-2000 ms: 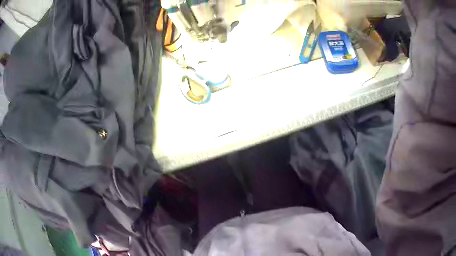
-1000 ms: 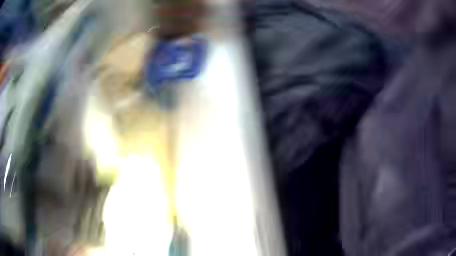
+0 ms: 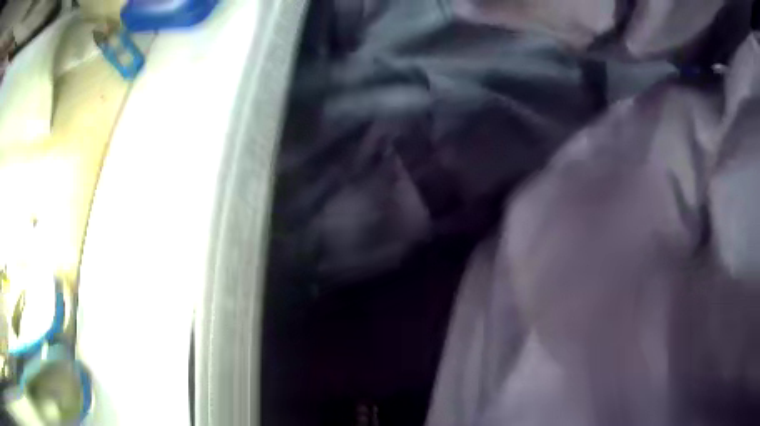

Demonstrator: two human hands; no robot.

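Neither of my hands can be made out. The blue plastic container (image 3: 169, 12) is cut off by the top edge at the upper left. Thread snips with a blue handle (image 3: 127, 56) lie on the machine bed just below and left of it. The scissors (image 3: 58, 320), with blue and pale finger loops, lie at the lower left, partly washed out by glare.
The white sewing table's front edge (image 3: 242, 225) runs steeply down the picture. Dark grey fabric (image 3: 375, 200) hangs beside it. Greyish-purple clothing (image 3: 600, 250) fills the right, and blurred sleeve-like folds show at the top right.
The view has swung round, so the table edge now runs nearly upright at the left. The garment pile has left the picture. The container appears at the upper left. The right sleeve has left its earlier place.
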